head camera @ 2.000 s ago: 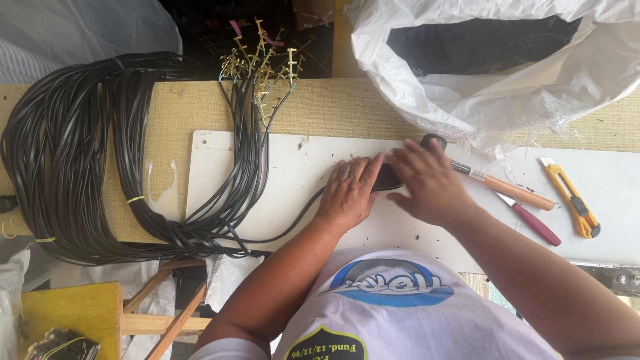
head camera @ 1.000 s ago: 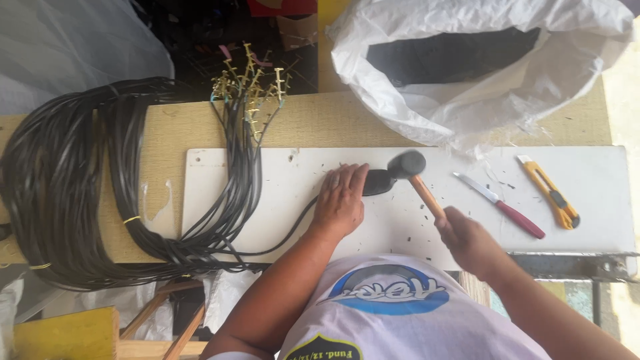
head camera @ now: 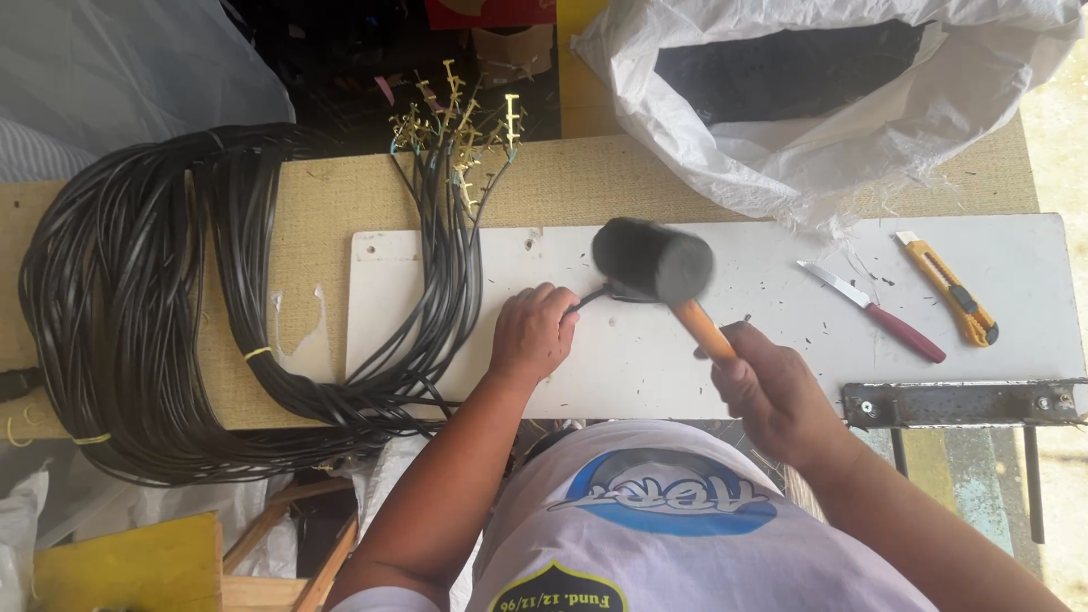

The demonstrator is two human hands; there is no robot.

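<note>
My right hand [head camera: 769, 391] grips the wooden handle of a mallet with a black head [head camera: 650, 259], which is over a flat black piece [head camera: 633, 297] on the white board and hides most of it. A black cable [head camera: 588, 300] runs from that piece to my left hand [head camera: 534, 333], whose fingers are closed on it. Left of my hands lies a large bundle of black cables [head camera: 127, 314], tied in places with yellow bands. Their ends, with brass-coloured terminals [head camera: 512, 119], lie across the board and the table.
A knife with a red handle [head camera: 905, 333] and a yellow snap-off utility knife [head camera: 950, 289] lie on the right of the white board [head camera: 765, 340]. A white woven sack [head camera: 765, 170] stands open behind it. A metal bracket [head camera: 960, 404] sits at the front right edge.
My right hand has taken hold of the mallet, which lay on the board two seconds ago. My left hand has moved off the black piece onto its cable.
</note>
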